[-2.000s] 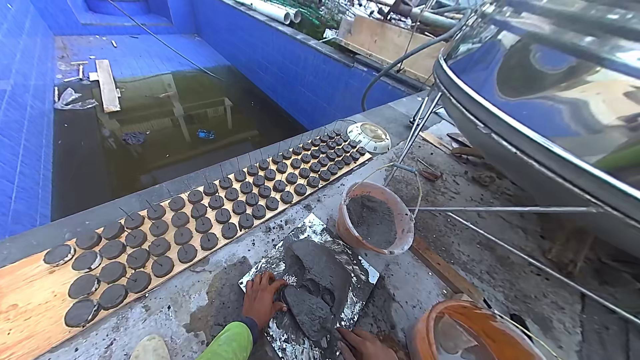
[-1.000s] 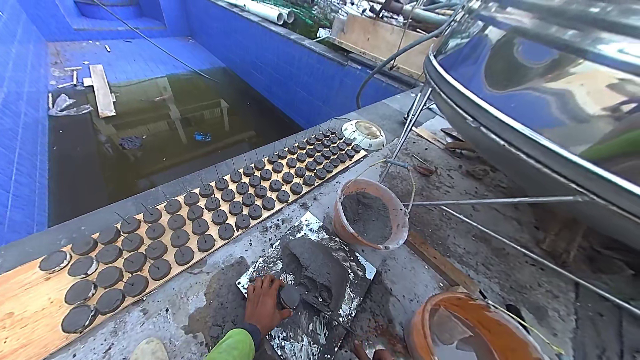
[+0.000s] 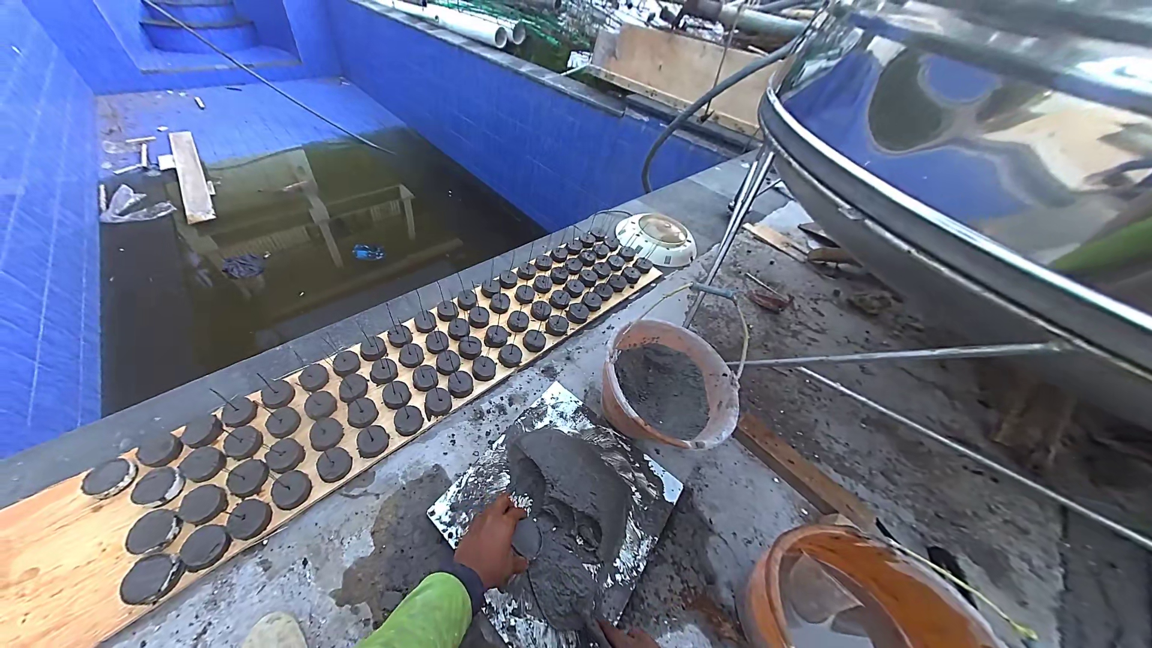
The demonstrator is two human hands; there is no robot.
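Observation:
My left hand (image 3: pixel 492 544), below a green sleeve, grips a small round mould filled with grey mortar (image 3: pixel 526 538) over the left part of a square mixing board (image 3: pixel 661 481). A heap of wet mortar (image 3: pixel 571 486) lies on the board. My right hand (image 3: pixel 627 636) shows only partly at the bottom edge, beside a smaller mound of mortar; what it holds is hardly visible. To the left, rows of round mortar discs (image 3: pixel 291 489), many with thin wires standing up, sit on a long plywood sheet (image 3: pixel 54 562).
A bucket of grey mix (image 3: pixel 670 387) stands behind the board, and an orange bucket with water (image 3: pixel 855 585) at lower right. A blue-tiled pool (image 3: pixel 504 117) with murky water lies beyond the plywood. A shiny metal vessel (image 3: pixel 945 180) on thin legs overhangs the right side.
My left hand stays at the board's left part with the mould. My right hand, near the mortar's lower edge two seconds ago, moved down and is now at the mortar's lower edge again.

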